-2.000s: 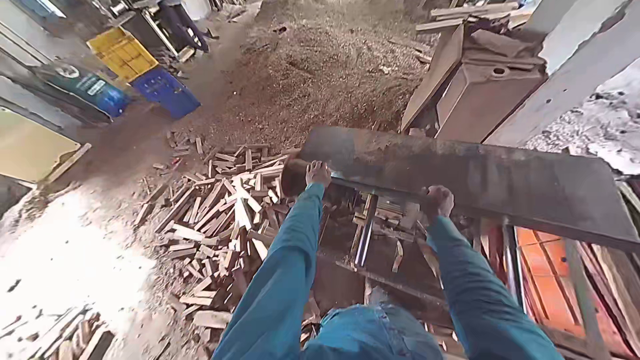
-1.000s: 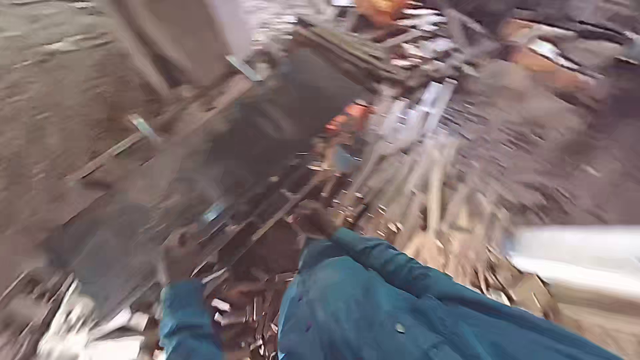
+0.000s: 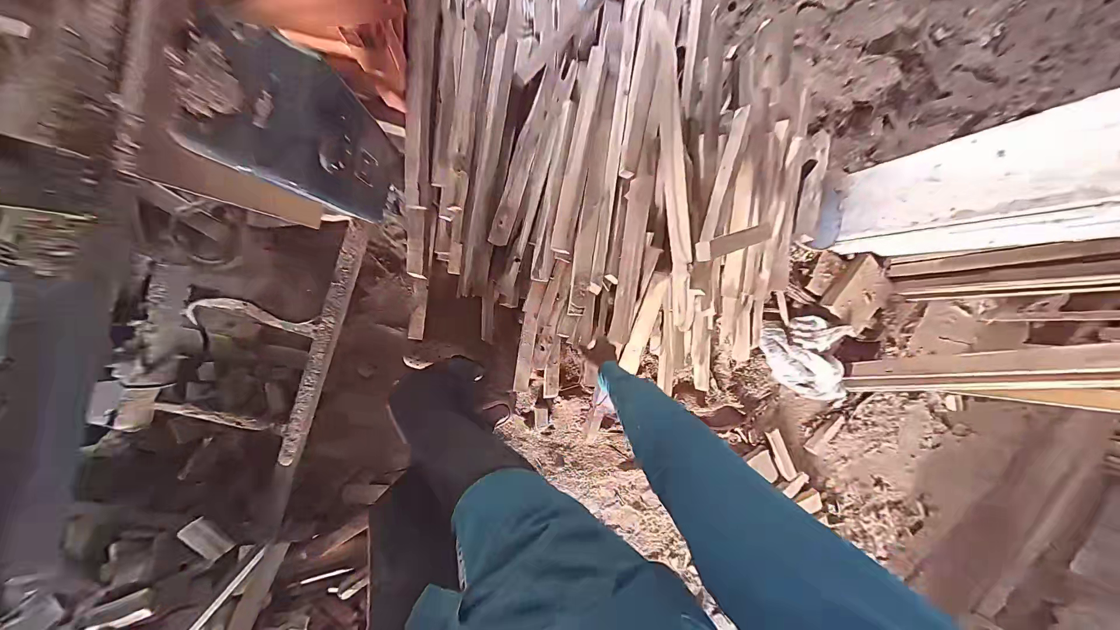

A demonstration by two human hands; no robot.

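My right hand [image 3: 598, 352], at the end of a teal sleeve, reaches down to the near ends of a pile of long sawn wooden strips [image 3: 577, 192]. It touches or nearly touches a strip; its fingers are too small and blurred to show whether they grip. The strips lie roughly side by side, pointing away from me, with a short piece [image 3: 733, 242] across them at the right. My left hand is out of sight. My dark-clad leg and shoe stand just left of the near strip ends.
To the left is a metal frame [image 3: 322, 350] with wood offcuts [image 3: 206, 538] under and around it, and a dark blue panel [image 3: 297, 122] beside an orange thing [image 3: 350, 35]. At the right are a whitish slab [image 3: 989, 184], long boards [image 3: 989, 366] and a crumpled pale plastic bag [image 3: 805, 354].
Both hands were at the dark tabletop two seconds ago; now my right hand is down at the wooden strips and my left has left the view. The view has swung strongly round.
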